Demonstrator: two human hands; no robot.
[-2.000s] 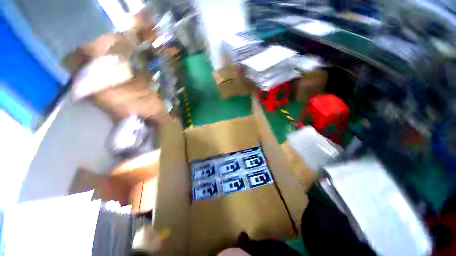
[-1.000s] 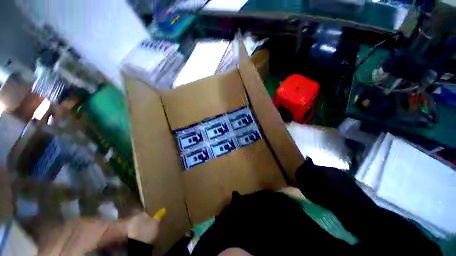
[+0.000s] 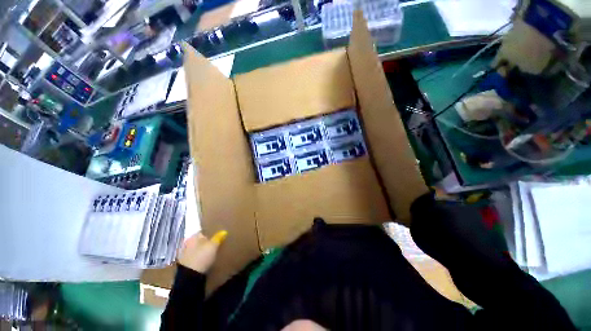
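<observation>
An open brown carton (image 3: 295, 94) is in front of me with its flaps up. Inside it lie carded pieces (image 3: 308, 138), blue-edged and white with dark shapes, in two rows. My left hand (image 3: 199, 251), with a yellow cover on a fingertip, holds the outside of the carton's left flap. My right sleeve reaches to the carton's right flap; my right hand is hidden behind that flap. The carton is held close against my dark-clothed body.
A green bench with a clear plastic tray (image 3: 363, 23) runs behind the carton. A teal machine (image 3: 133, 147) and stacked filled sheets (image 3: 120, 223) are at left. At right are a green table (image 3: 447, 97) with cables and a stack of white sheets (image 3: 560, 223).
The view has swung from the floor aisle and red stool to the bench. The carton has moved with me, still held at both sides. The pieces stay in it.
</observation>
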